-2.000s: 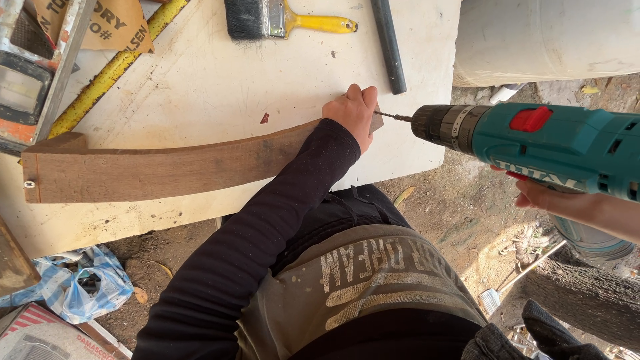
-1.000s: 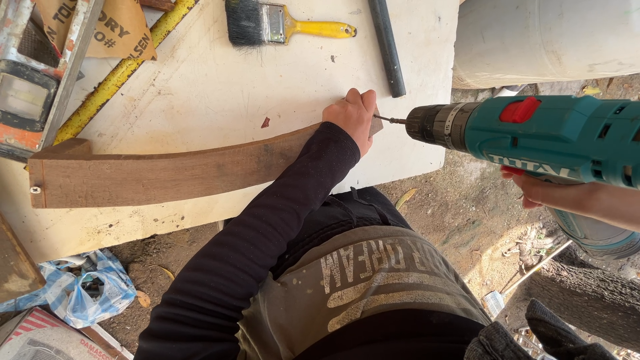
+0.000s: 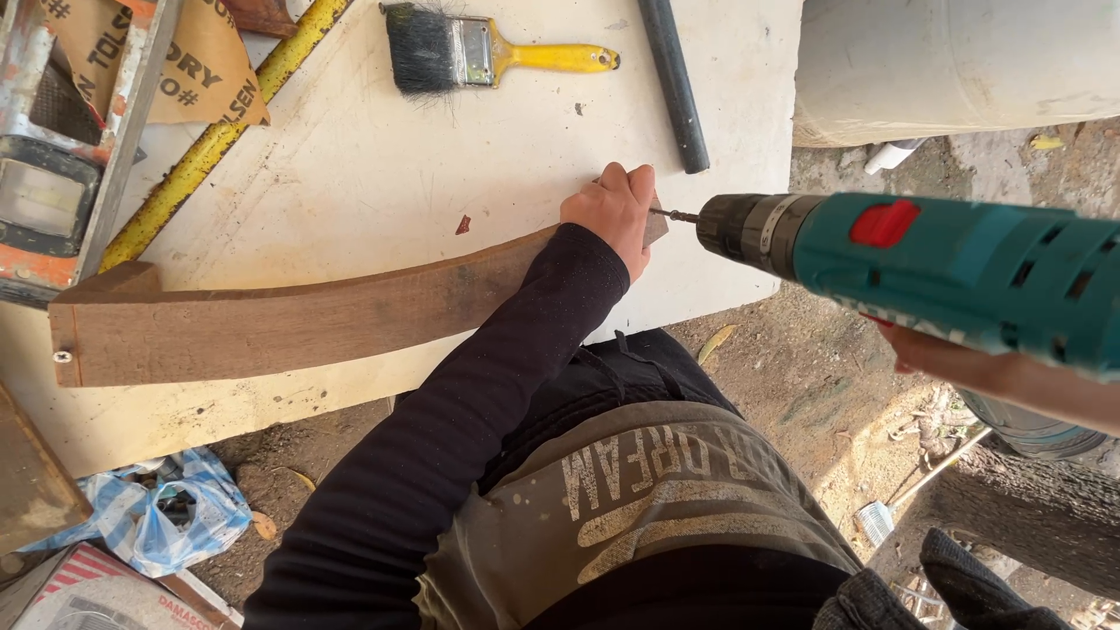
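A curved wooden piece (image 3: 315,324) lies on the white tabletop, its left end bearing a screw (image 3: 62,357). My left hand (image 3: 612,214) grips its right end. From the right, my right hand (image 3: 980,359) holds a teal Total cordless drill (image 3: 954,271), most of its grip hidden under the drill body. The thin drill bit (image 3: 676,215) points left, its tip at the wood's right end face beside my left fingers. Whether the tip has entered the wood cannot be told.
A paintbrush (image 3: 551,58) and a dark tube (image 3: 674,83) lie beyond the wood. A spirit level (image 3: 131,149), a yellow rusty bar (image 3: 206,149) and sandpaper (image 3: 197,70) are at upper left. A pale drum (image 3: 954,66) stands at upper right. A checked plastic bag (image 3: 188,516) lies below the table edge.
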